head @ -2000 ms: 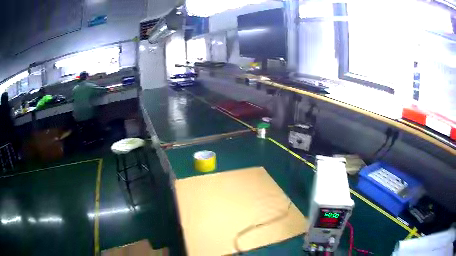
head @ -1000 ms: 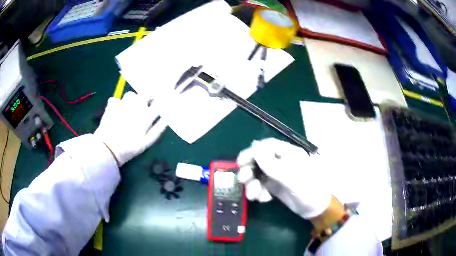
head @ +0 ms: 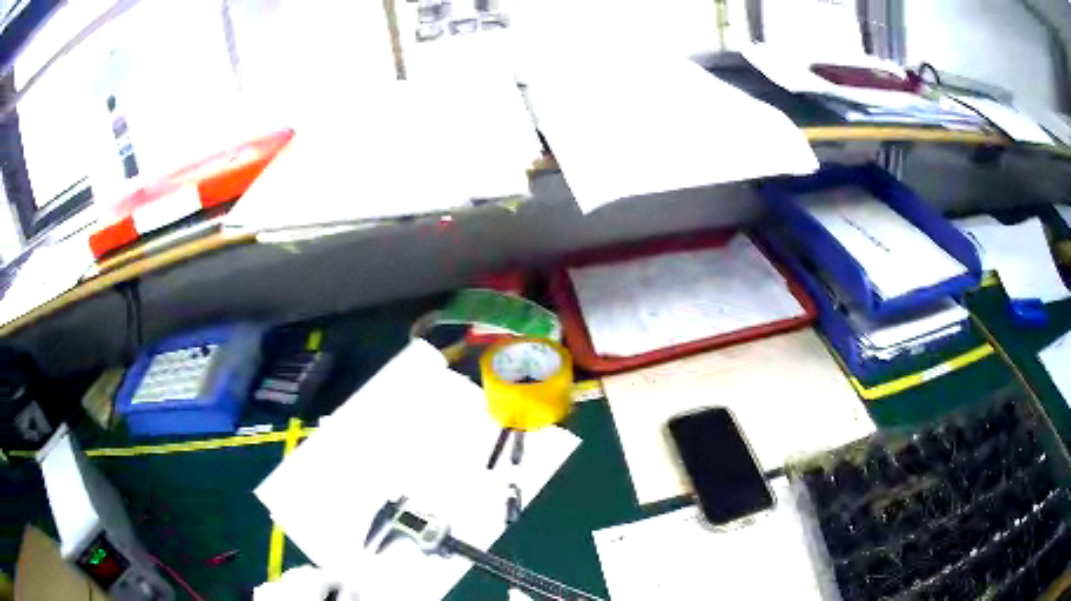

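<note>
The digital caliper (head: 419, 528) lies on a white paper sheet (head: 374, 440), its beam running to the bottom edge. My left hand, in a white glove (head: 294, 583), is cut off by the bottom edge at lower left; a small dark spot shows at it, and whether it holds anything cannot be told. A small white patch at the bottom edge by the caliper beam may be my right glove (head: 520, 595); too little shows to tell. A divided tray of black wired parts (head: 940, 505) lies at right.
Power supply (head: 100, 528) at lower left; blue box (head: 194, 378) behind it. Yellow tape roll (head: 527, 384) with pens before it. Phone (head: 719, 464) on papers. Red tray (head: 693, 340) and stacked blue trays (head: 875, 247) behind. A paper-covered shelf (head: 904, 134) runs across the back.
The view has tilted up from the bench to the shelf. The red meter and loose black parts have left the picture. Both gloved hands, fully seen before, are now almost entirely below the edge.
</note>
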